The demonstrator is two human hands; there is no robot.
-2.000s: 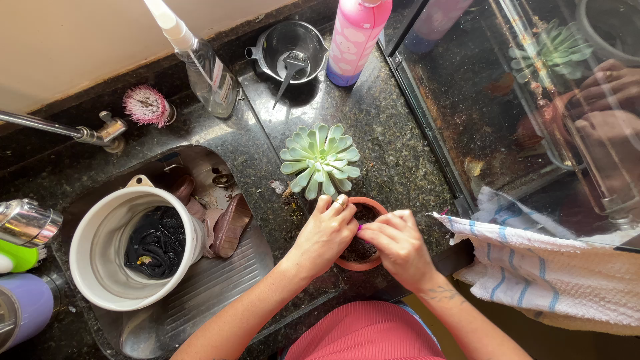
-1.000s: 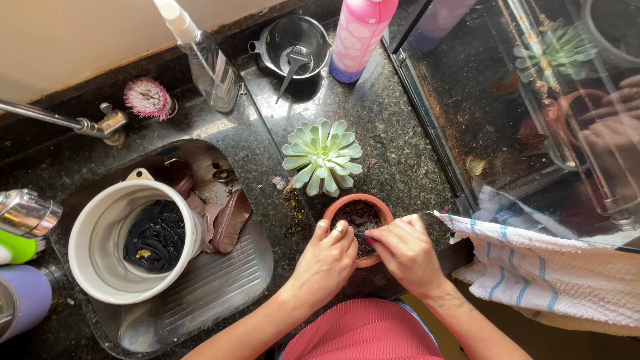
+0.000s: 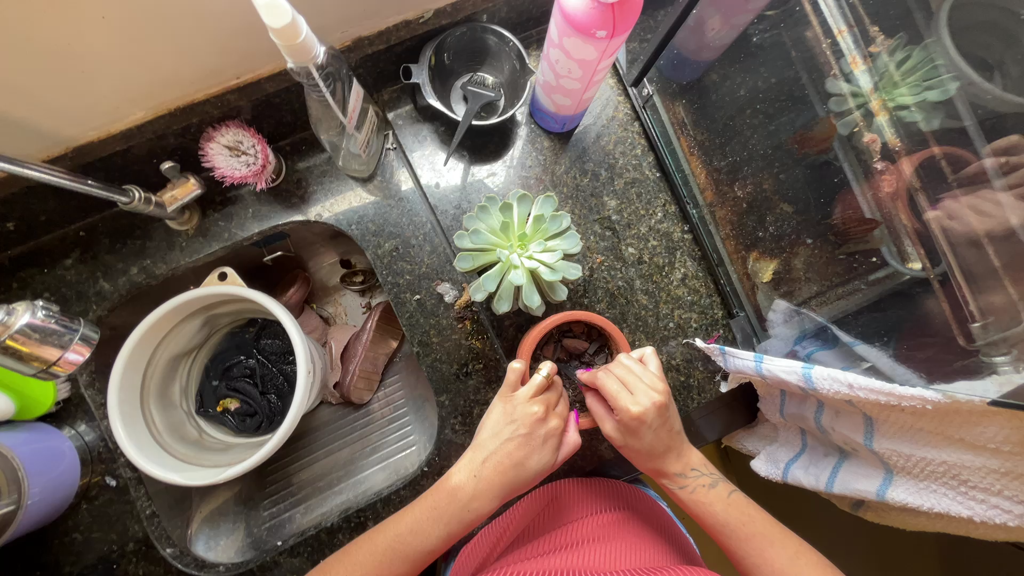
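A round terracotta pot (image 3: 530, 346) stands on the granite counter in front of a pale green rosette succulent (image 3: 520, 252). Dark soil mixed with bark-like pieces (image 3: 574, 346) fills the pot. My left hand (image 3: 528, 420) rests at the pot's left and near rim, its fingers curled against it. My right hand (image 3: 634, 406) is over the pot's right side, with its thumb and index finger close together at the soil; whether something is pinched there cannot be made out. The succulent sits outside the pot, and its base is hidden under its leaves.
Left, a white plastic bucket (image 3: 128, 400) with black cloth-like material stands in the steel sink (image 3: 344, 456) beside brown shoes (image 3: 370, 352). Behind are a spray bottle (image 3: 344, 120), a black bowl (image 3: 512, 60) with a tint brush and a pink bottle (image 3: 580, 60). A striped towel (image 3: 848, 432) hangs right, by a glass panel (image 3: 768, 176).
My left hand has come off the soil toward the pot's near left rim since the earliest frame, leaving more soil in sight. My right hand remains at the pot's right side.
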